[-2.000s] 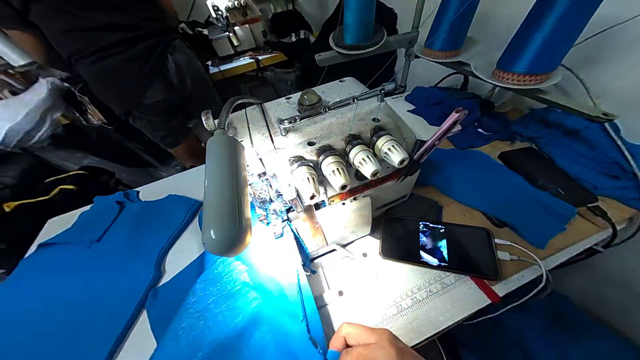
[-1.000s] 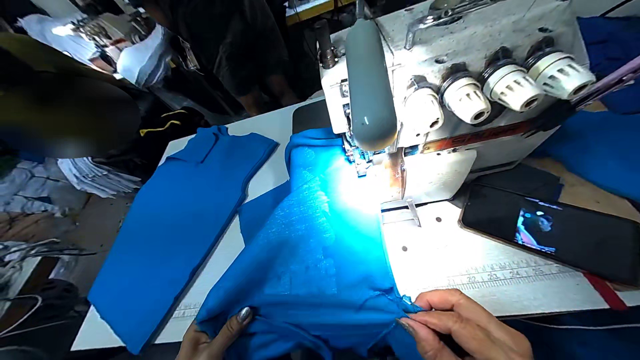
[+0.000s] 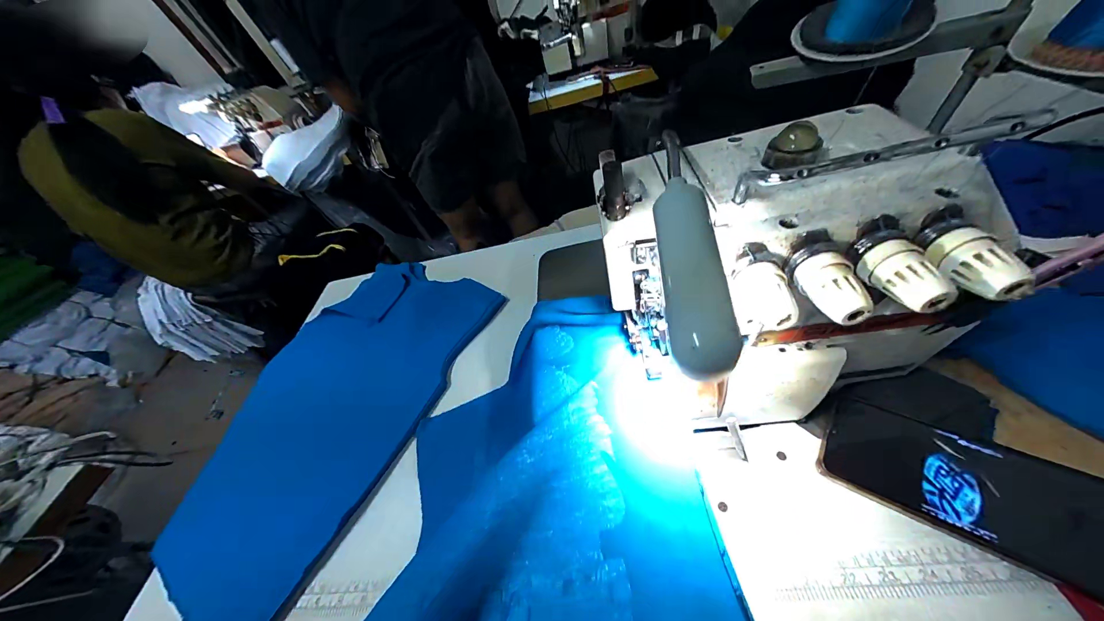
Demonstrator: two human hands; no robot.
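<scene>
Neither of my hands shows in the head view now. A blue fabric piece (image 3: 552,483) lies on the white sewing table, its upper right part at the needle area of an overlock sewing machine (image 3: 871,172). A grey lamp head (image 3: 697,285) hangs in front of the machine and throws a bright glare that hides part of the cloth and the stitching area. To the left lies a stack of cut blue fabric pieces (image 3: 336,431). The near end of the cloth at the machine runs out of the bottom of the view.
A smartphone (image 3: 957,492) with its screen lit lies right of the machine, with more blue fabric (image 3: 1035,354) behind it. Thread cones (image 3: 867,19) stand at the back right. One person (image 3: 147,190) sits at the left; another person (image 3: 431,103) stands beyond the table.
A second ago both my hands held the near part of the blue cloth; now they are out of view. The cloth's near part lies flatter, without the bunched folds seen then.
</scene>
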